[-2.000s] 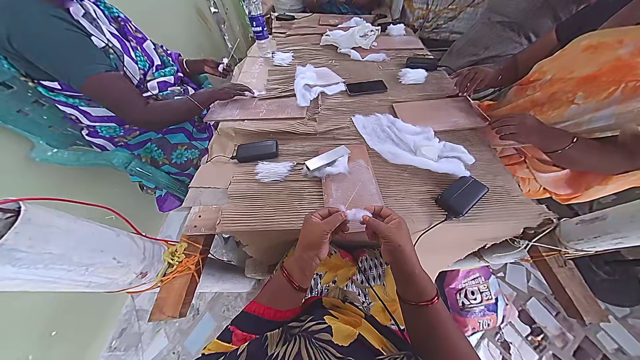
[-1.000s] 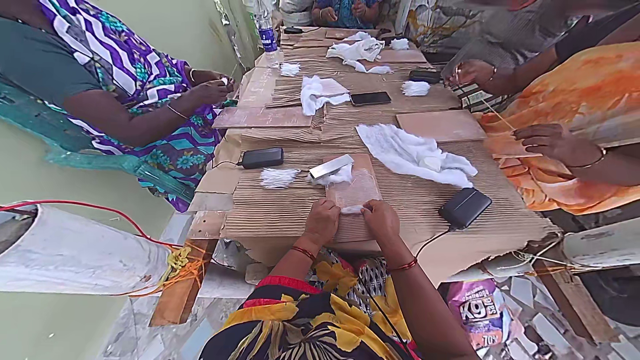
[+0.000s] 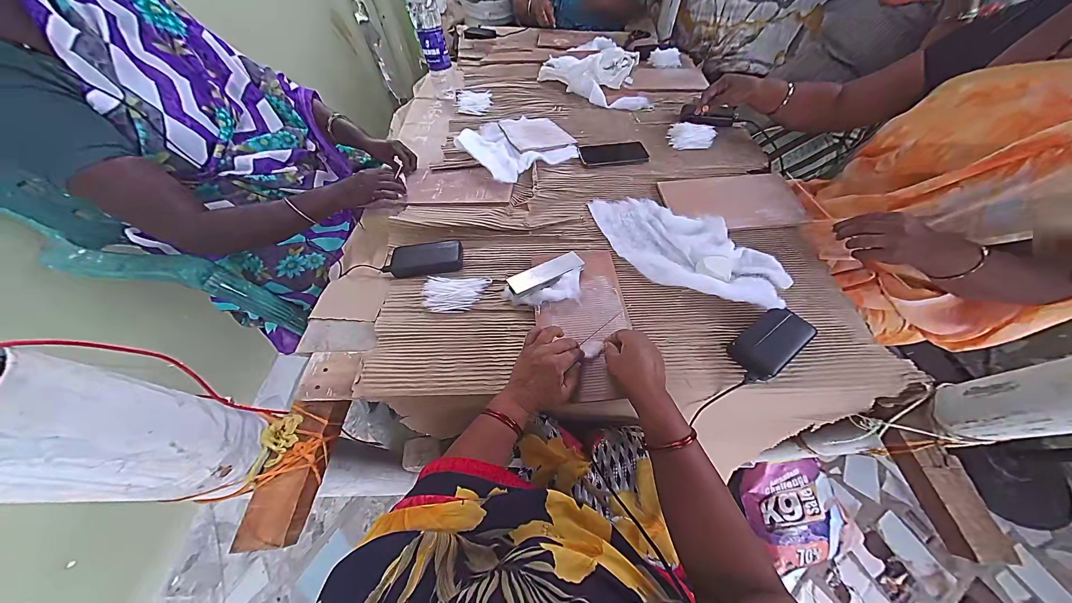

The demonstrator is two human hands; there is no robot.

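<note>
My left hand (image 3: pixel 544 368) and my right hand (image 3: pixel 634 365) rest at the near end of a pinkish flat board (image 3: pixel 599 289). Between their fingertips lies a small tuft of white cotton (image 3: pixel 592 347), and a thin dark stick or wire slants across the board there. The fingers of both hands are bent around the cotton; whether either one grips it cannot be told. Just beyond, a shiny metal bar (image 3: pixel 544 274) lies on a wad of cotton (image 3: pixel 563 290). To its left is a pile of thin white cotton wicks (image 3: pixel 454 293).
Corrugated cardboard (image 3: pixel 452 352) covers the table. A black case with a cable (image 3: pixel 772 343) is at right, another (image 3: pixel 425 259) at left. A cotton sheet (image 3: pixel 687 251) and a phone (image 3: pixel 614 153) lie farther off. People sit at both sides; one person's hand (image 3: pixel 909 243) is at right.
Both hands have lowered from above the board's near end onto it. At left, a co-worker's hands have shifted. A flat piece now lies on the far cotton cloth.
</note>
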